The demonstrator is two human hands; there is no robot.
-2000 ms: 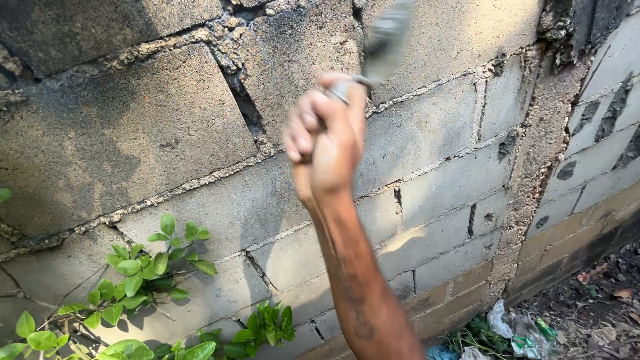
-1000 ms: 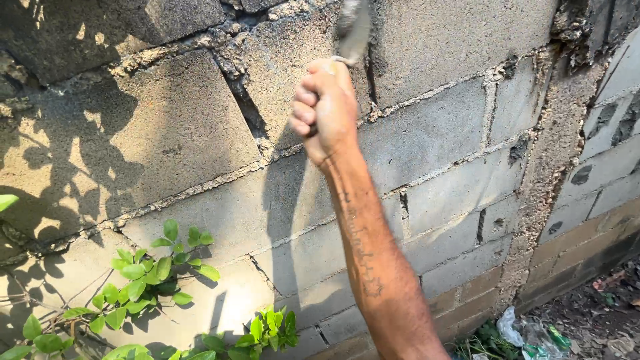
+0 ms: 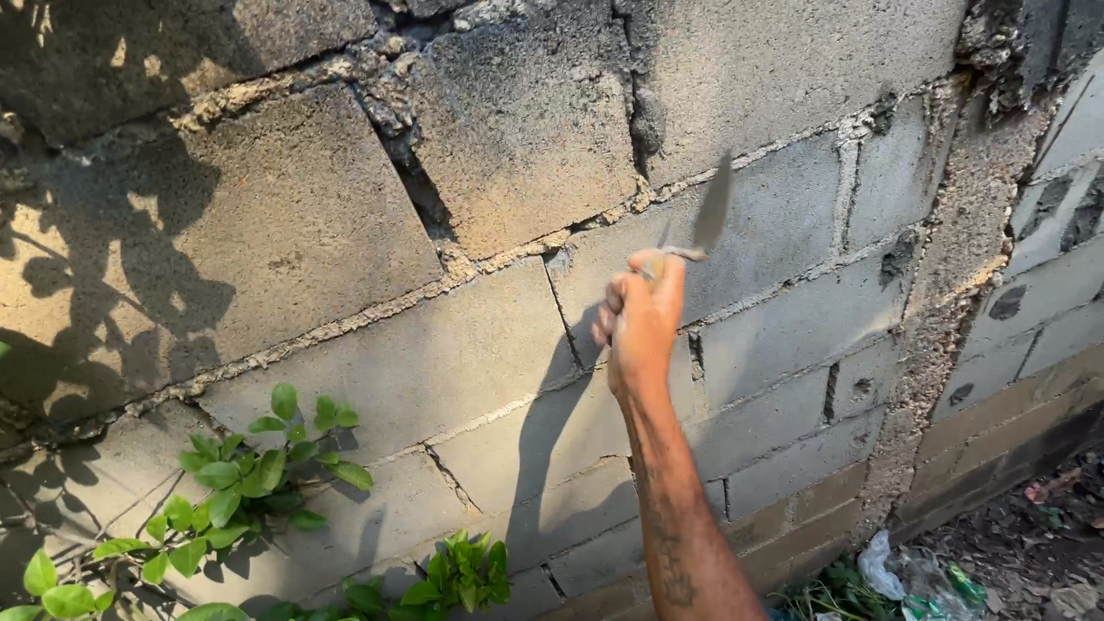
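One bare hand shows in the head view, with its forearm rising from the bottom edge; I take it as my right hand (image 3: 642,310). Its fingers are closed around the handle of a small pointed trowel (image 3: 713,207), whose blade points up and is slightly blurred. Behind it stands a concrete block wall (image 3: 517,164) with rough mortar joints. The trowel is in front of the wall, just below a horizontal joint; whether it touches the blocks I cannot tell. A deep open vertical joint (image 3: 423,191) lies up and to the left of the hand. My left hand is out of view.
Leafy green branches (image 3: 250,474) reach across the lower left, with another leafy shoot (image 3: 461,573) at the bottom. A rough concrete column (image 3: 927,345) divides the wall at right. Plastic litter (image 3: 931,582) and dry leaves (image 3: 1061,517) lie on the ground at lower right.
My right hand with the trowel has moved lower on the wall, away from the vertical joint between the upper blocks where it was one second ago.
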